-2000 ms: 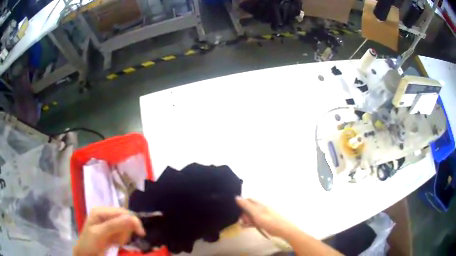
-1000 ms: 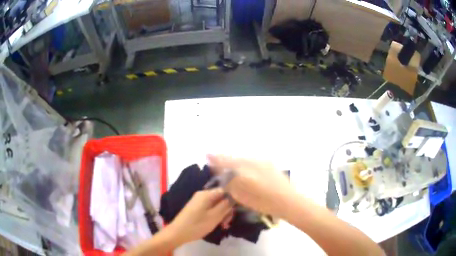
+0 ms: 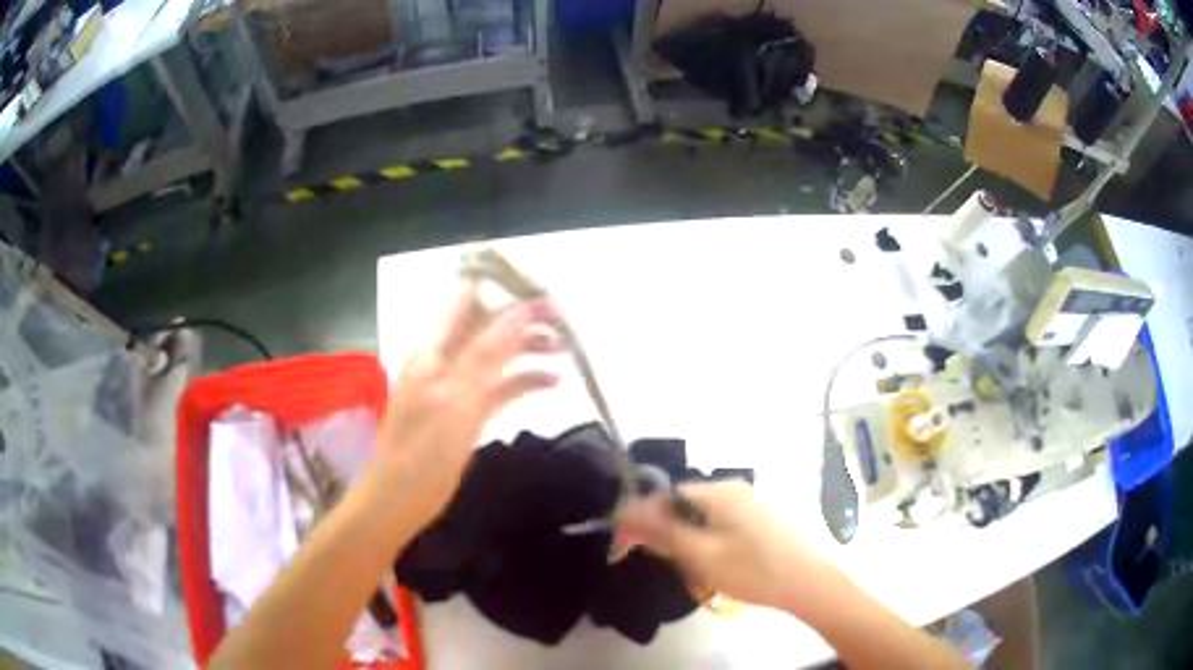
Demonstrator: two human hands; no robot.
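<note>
A stack of black garment pieces (image 3: 536, 556) with scalloped edges lies on the white table's near left part. A grey-tan tie strip (image 3: 589, 373) runs in a long arc from my left hand down to my right hand over the cloth. My left hand (image 3: 451, 406) is raised beyond the stack, blurred, fingers spread. The strip passes at its fingertips; whether they pinch it is unclear. My right hand (image 3: 707, 537) is closed on the strip's lower part at the stack's right side. Something small and dark shows at its fingers.
A red basket (image 3: 192, 491) with pale sheets (image 3: 249, 504) and strips stands left of the table. A sewing machine (image 3: 1007, 406) stands on the right. Small black pieces (image 3: 661, 454) lie beyond my right hand. Clear plastic (image 3: 79, 458) is at far left, blue bins (image 3: 1145, 432) at far right.
My hands were together over the black stack and are now apart. My left hand has moved up and left, and the strip now stretches between the hands. The camera view has shifted slightly.
</note>
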